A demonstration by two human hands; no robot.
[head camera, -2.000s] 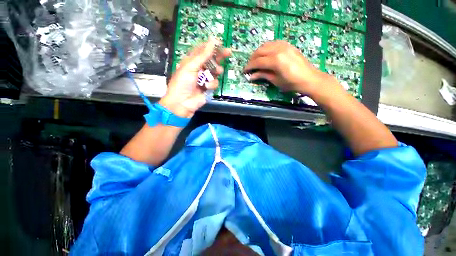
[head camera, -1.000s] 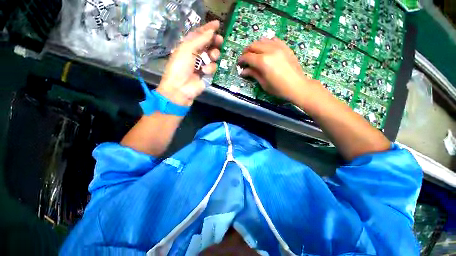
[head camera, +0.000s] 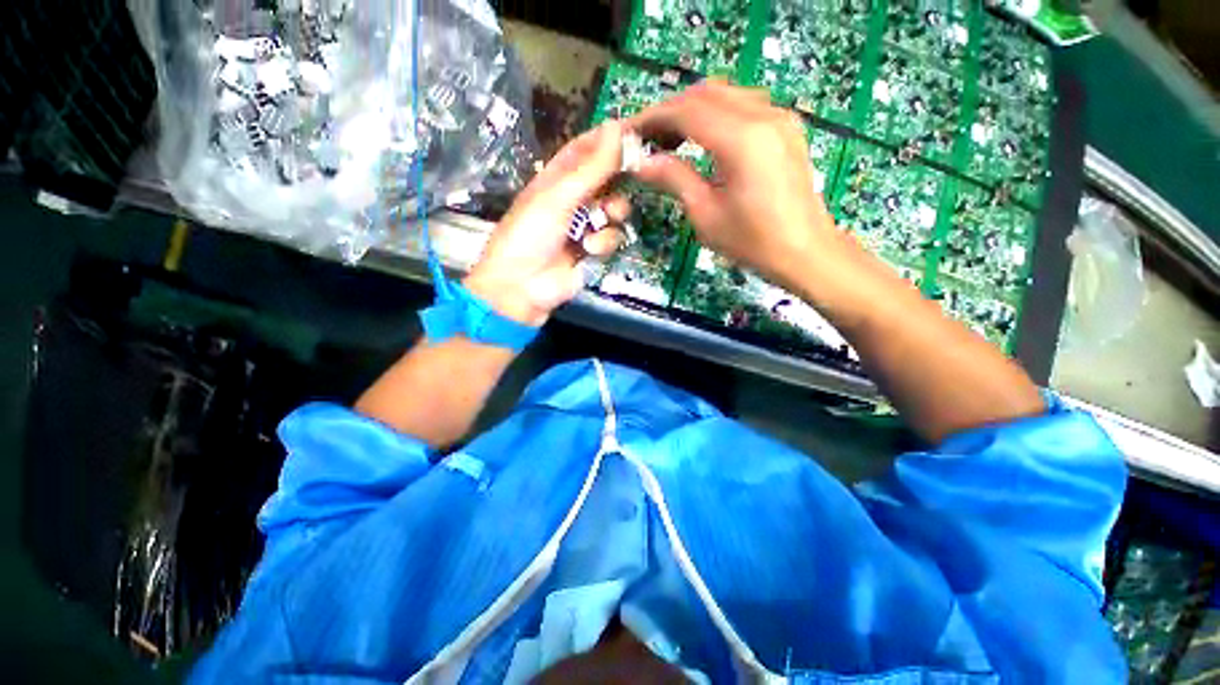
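Green circuit boards [head camera: 923,94] crowded with small parts lie in rows on a black pad [head camera: 1060,221]. My left hand [head camera: 555,221], with a blue wrist strap, is palm up at the boards' left edge and holds small silver-grey components [head camera: 581,224] in its curled fingers. My right hand [head camera: 743,167] meets the left fingertips, its thumb and forefinger at a small whitish component [head camera: 633,150]. Which hand bears that component's weight cannot be told.
A crumpled clear bag [head camera: 328,121] full of silver-grey parts lies at upper left, crossed by a blue cord [head camera: 419,147]. A metal rail [head camera: 1137,442] runs along the bench front. A second clear bag [head camera: 1104,274] lies at right. A white and green tube [head camera: 1050,16] shows at top right.
My right hand has moved from over the boards to my left fingertips. The fingers now meet at a small component. The view has turned and shifted slightly.
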